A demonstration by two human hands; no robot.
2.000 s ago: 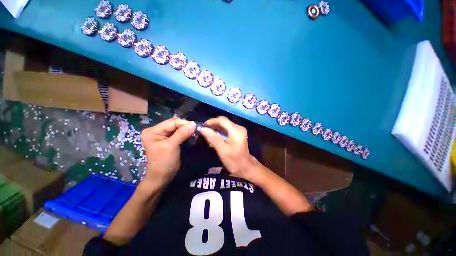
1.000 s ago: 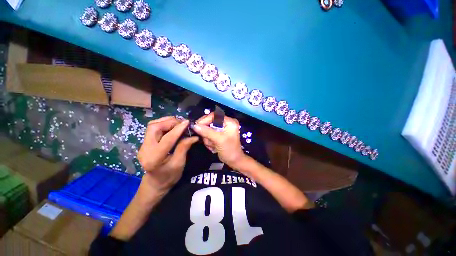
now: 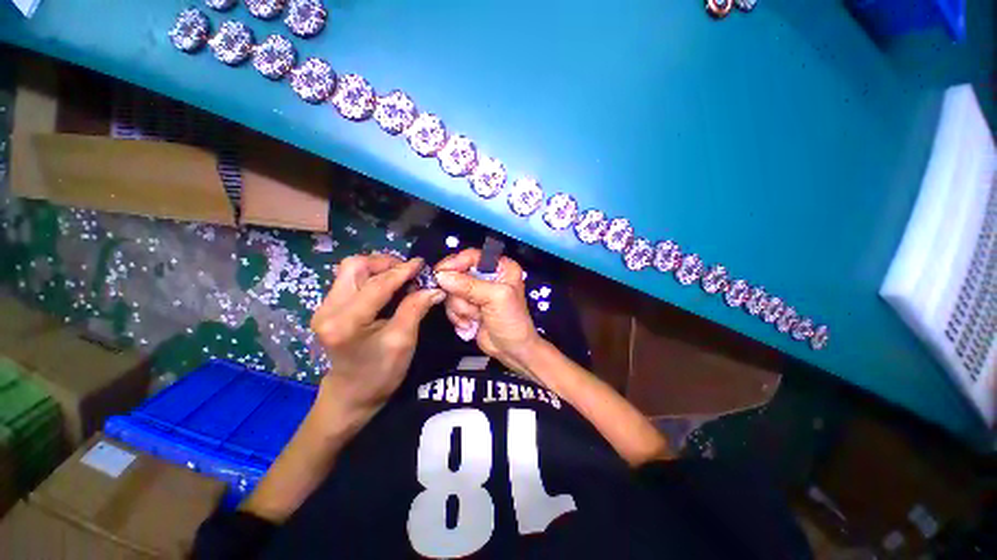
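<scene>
My left hand [image 3: 372, 312] and my right hand [image 3: 490, 301] meet fingertip to fingertip over my lap. Between them they pinch a small round part [image 3: 427, 280], mostly hidden by the fingers. A slim dark flat tool [image 3: 491, 255] sticks up from my right hand. A long row of round silver-and-dark parts [image 3: 489, 177] lies along the bench edge, with a few more behind its left end. White flecks [image 3: 540, 293] lie on the dark shirt beside my right hand.
The teal bench [image 3: 656, 120] spans the top. A white slab with rows of dark slots [image 3: 946, 241] lies at right, a blue bin [image 3: 913, 16] at top right. Cardboard [image 3: 131, 181], a blue crate [image 3: 208, 421] and a carton [image 3: 120, 498] are at left, with white scraps on the floor.
The dark flat tool has come into view above my right hand. White flecks now show on the shirt beside it. The bench parts have shifted slightly up in the view.
</scene>
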